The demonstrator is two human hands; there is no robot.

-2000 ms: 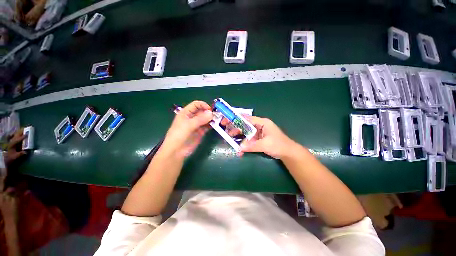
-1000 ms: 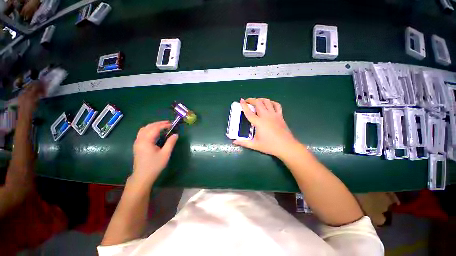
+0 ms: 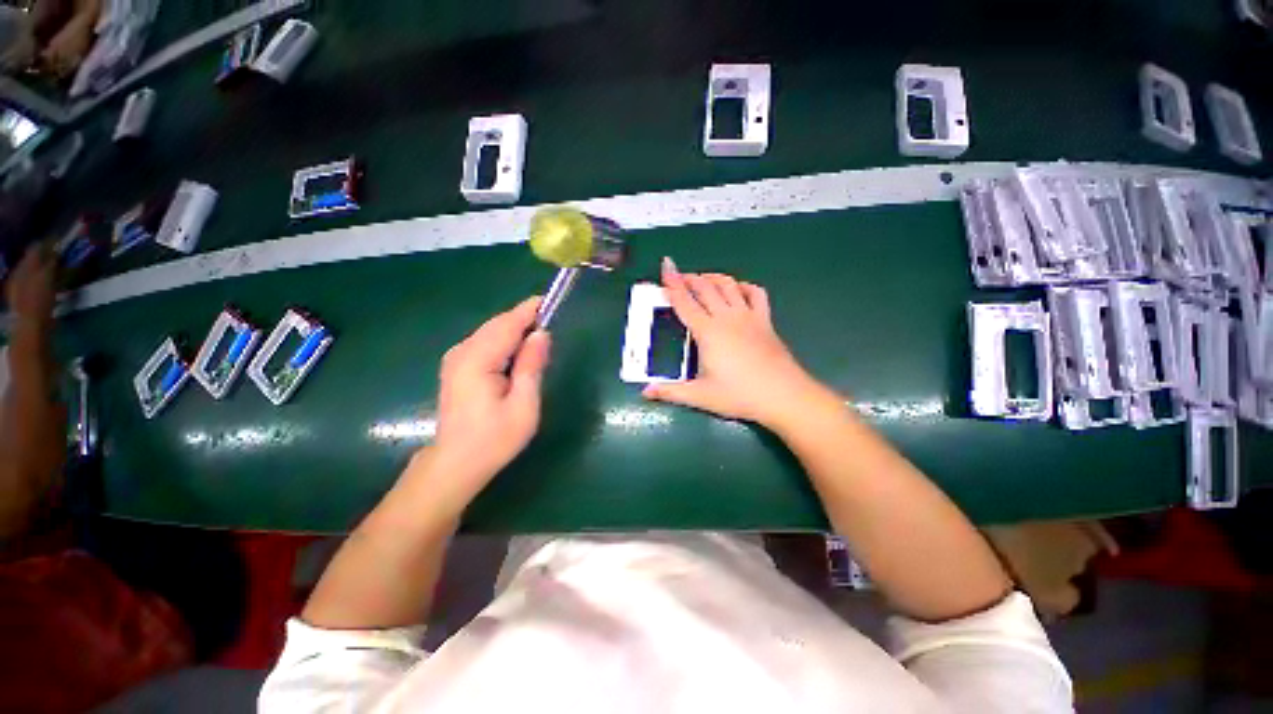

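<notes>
My left hand (image 3: 492,388) is closed round the handle of the soft-face mallet (image 3: 575,243). The mallet is raised, its yellow-green face and metallic head up and left of the white housing. The assembled housing (image 3: 638,335) lies on the green bench in front of me, its dark window showing. My right hand (image 3: 737,346) rests on its right side, thumb at the near end and fingers at the far end, and hides part of it.
Three half-assembled units (image 3: 224,352) lie in a slanted row at left. A heap of bezels (image 3: 1089,307) lies at right. Beyond the pale metal strip (image 3: 405,233), several housings (image 3: 737,109) lie on the belt. Another person's arm (image 3: 28,405) is at far left.
The half-assembled unit held in both hands earlier is gone from them; a closed housing lies under my right hand. My left hand has taken the mallet from the bench and lifted it. Belt housings have shifted right.
</notes>
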